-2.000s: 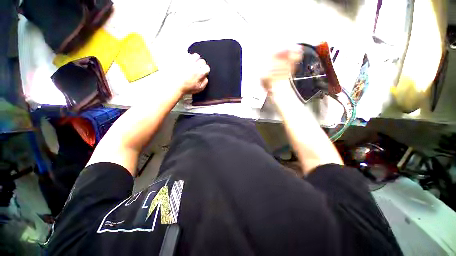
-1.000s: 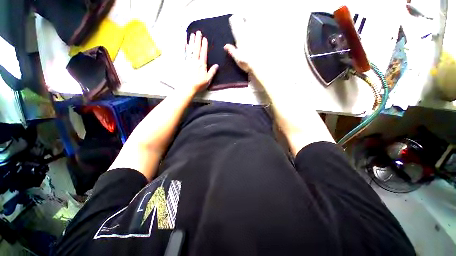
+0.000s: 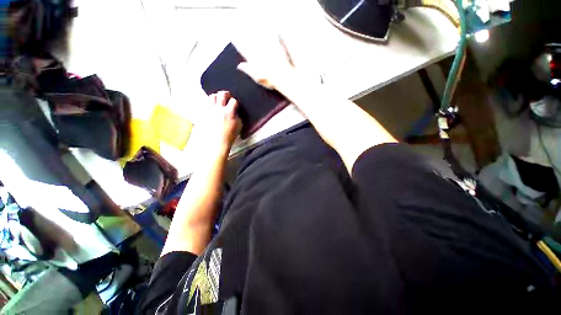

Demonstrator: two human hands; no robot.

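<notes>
A black pocket piece (image 3: pixel 237 83) with a maroon hem edge lies tilted on the white table near its front edge. My left hand (image 3: pixel 225 112) is at its left side, with the fingers curled at the cloth's edge; whether they pinch it cannot be told. My right hand (image 3: pixel 263 75) is over the upper right part of the piece, blurred and overexposed. The steam iron (image 3: pixel 360 17) stands at the top right, cut off by the picture's edge, with no hand on it.
Yellow flat pieces (image 3: pixel 171 126) lie at left, beside a small dark folded bundle (image 3: pixel 149 172) and a larger dark and maroon pile (image 3: pixel 89 114). A green-blue hose (image 3: pixel 456 74) hangs past the table edge at right. The white table's (image 3: pixel 393 64) edge runs diagonally.
The view has turned and shifted, so the table looks tilted and the iron is partly cut off. My left hand's fingers have gone from spread flat to curled. The right hand remains at the piece.
</notes>
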